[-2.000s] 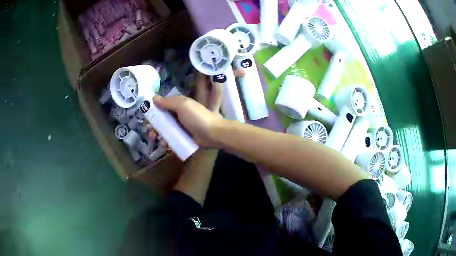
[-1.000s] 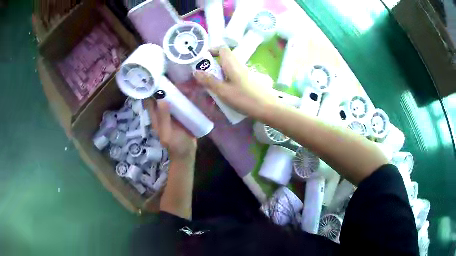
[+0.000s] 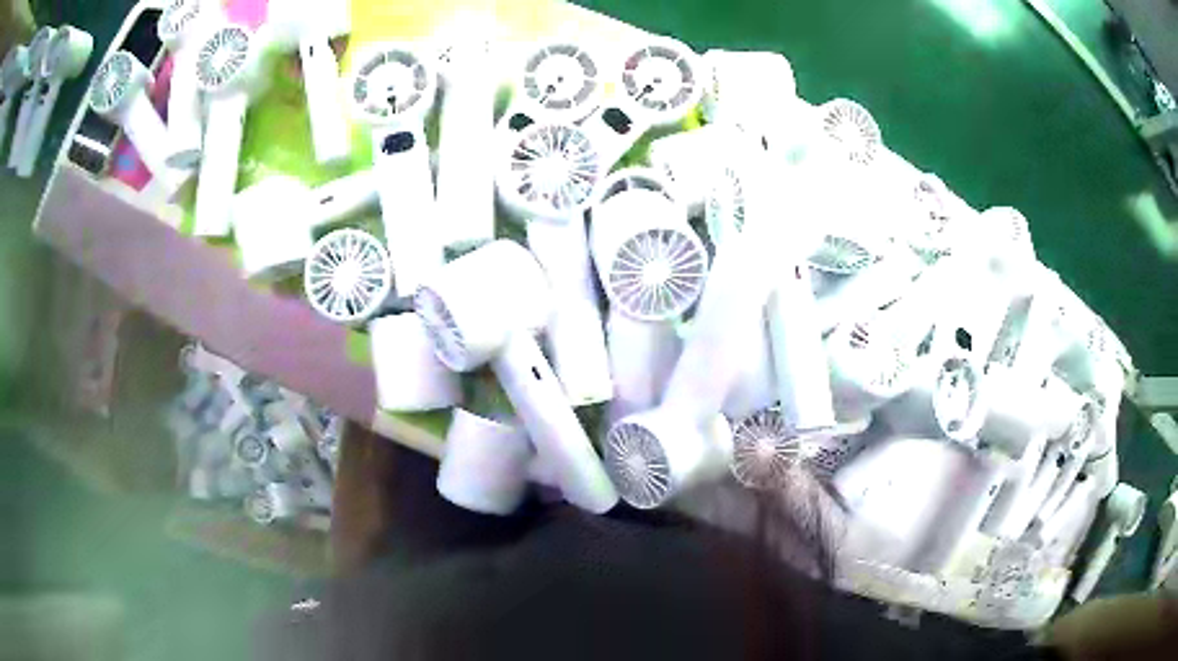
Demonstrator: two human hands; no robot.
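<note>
Many white handheld fans lie heaped on the narrow table. One fan [image 3: 485, 304] lies across others near the front, with its handle pointing down towards my lap. Another fan [image 3: 552, 174] shows its fine radial grille upward. A fan with an open spoked guard [image 3: 392, 84] has a small black oval window below its head. Two white round heads [image 3: 485, 461] lie at the table's front edge. Neither of my hands can be made out. A blurred brownish patch at the front edge cannot be identified.
A brown carton at the lower left holds jumbled white fans [image 3: 252, 446]. The lilac table edge [image 3: 194, 278] runs beside it. A green surface [image 3: 878, 58] lies behind the heap. A dark flat rectangle [image 3: 97, 136] is at the table's far left end. More fans [image 3: 45, 84] show beyond it.
The view has swung right to the heap. My hands, which each held a fan near the carton, have left the picture, and those two fans can no longer be singled out.
</note>
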